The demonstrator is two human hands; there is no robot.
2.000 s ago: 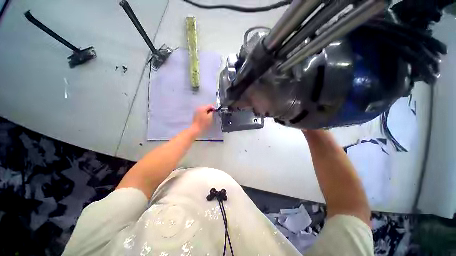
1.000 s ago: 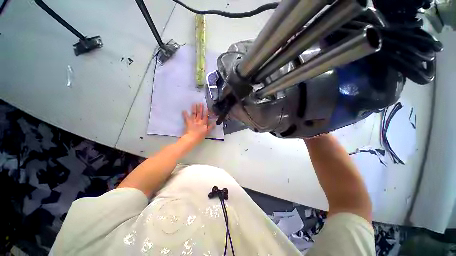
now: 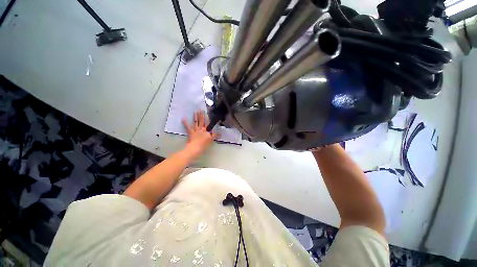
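Observation:
The straight-knife cutting machine [image 3: 314,104], blue and silver with upright rods, stands over the right part of the fabric lay [image 3: 180,99], which has a pale lilac paper top and a dark edge. My left hand [image 3: 197,131] lies flat with spread fingers on the lay's near part, just left of the machine. My right forearm reaches behind the motor; my right hand is hidden by it, so its grip does not show. A cloth clamp [image 3: 192,50] sits at the lay's far left corner. A mottled yellow bar [image 3: 227,35] lies on the lay, partly covered by the machine.
Another cloth clamp [image 3: 111,36] lies on the table [image 3: 104,88] at the far left. Curved cut pieces [image 3: 422,156] lie at the right, beside a thick white roll [image 3: 450,156]. A black cable [image 3: 209,18] crosses the far side. Scraps [image 3: 52,151] cover the floor.
My left hand has gone from fingers closed near the machine's base to flat on the lay. The machine has moved left over the lay and covers more of the bar. The view has shifted.

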